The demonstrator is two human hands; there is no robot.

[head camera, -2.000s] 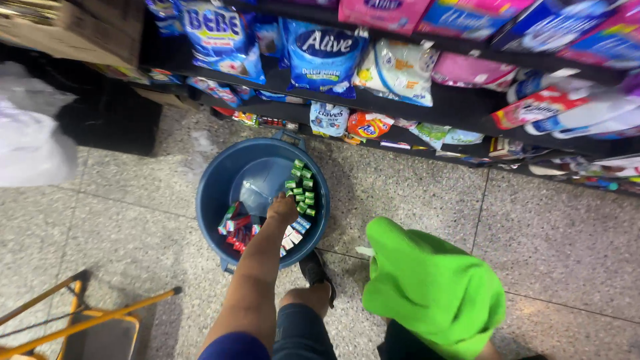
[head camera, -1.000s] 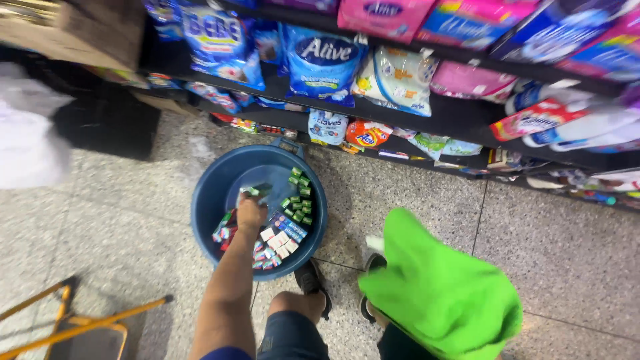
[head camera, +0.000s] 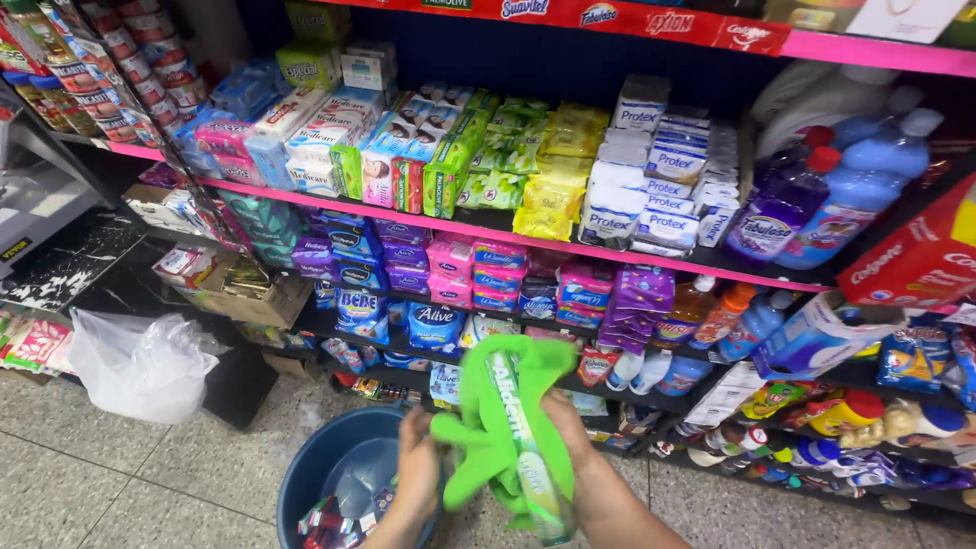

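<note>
A bright green cloth (head camera: 476, 457) hangs in front of me, bunched around a green and white toothpaste box (head camera: 518, 442). Fingers of my right hand (head camera: 576, 435) are behind the cloth and box, holding both up. My left hand (head camera: 418, 457) is at the cloth's left side, blurred, its fingers apart and nothing visible in them. Below and left of it, on the floor, stands a blue plastic tub (head camera: 293, 488) with small red, white and dark packets (head camera: 328, 522) at its bottom.
Shelves of soap bars (head camera: 503, 145), sanitary pads (head camera: 450, 267) and detergent bags (head camera: 435, 326) stretch across the view. Bottles of cleaner (head camera: 785, 198) stand at the right. A white plastic bag (head camera: 141, 366) lies at the left, near an open cardboard box (head camera: 259, 297).
My left hand has come up out of the tub. The green cloth, lower right before, is now raised in front of the shelves with the toothpaste box. The view has tilted up.
</note>
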